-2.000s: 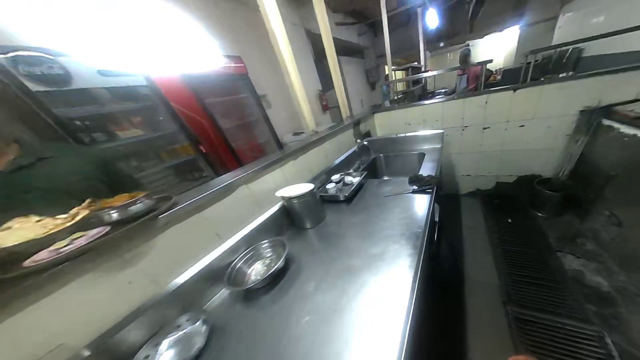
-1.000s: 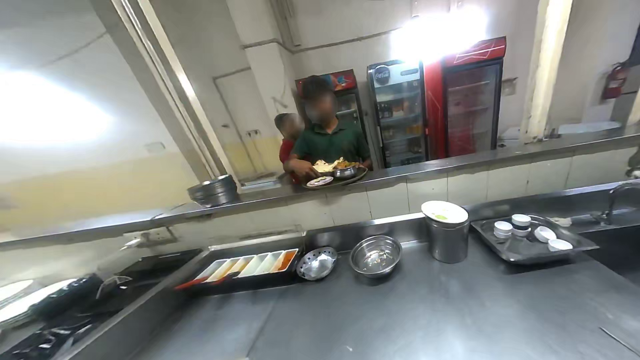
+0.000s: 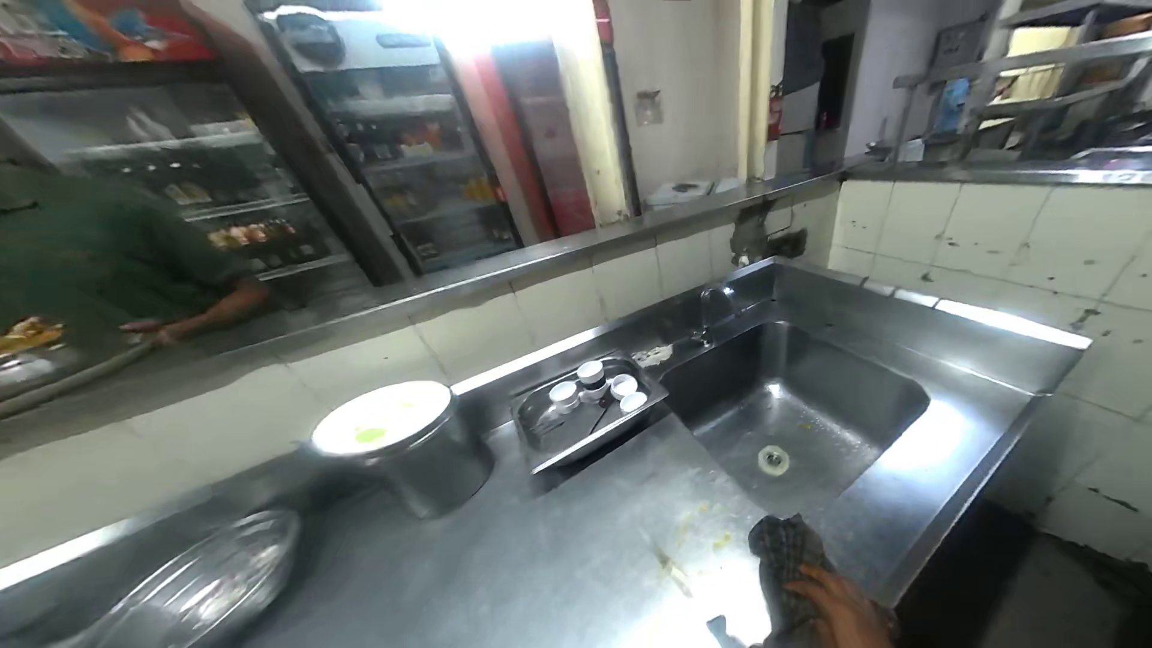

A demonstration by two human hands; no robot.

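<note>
At the lower right my right hand (image 3: 837,603) rests on a dark cloth (image 3: 790,576), fingers curled over it, on the steel counter (image 3: 576,558) beside the sink. Yellowish smears and bits lie on the counter just left of the cloth. Only the fingers and back of the hand show. My left hand is out of the frame. A steel sink basin (image 3: 801,414) with a white drain lies above the hand, and a tap (image 3: 715,310) stands at its back edge. Left of the basin, a steel tray (image 3: 562,441) holds several small white cups (image 3: 590,373).
A steel pot (image 3: 432,459) topped by a white plate (image 3: 382,418) stands left of the tray. A steel bowl (image 3: 207,585) is at the lower left. Behind runs a tiled half wall with a ledge (image 3: 540,256). A person in green (image 3: 108,252) stands beyond it, near drinks fridges.
The view has swung right toward the sink. My right hand has come into view on the dark cloth, which lay by the sink's edge in the oldest frame.
</note>
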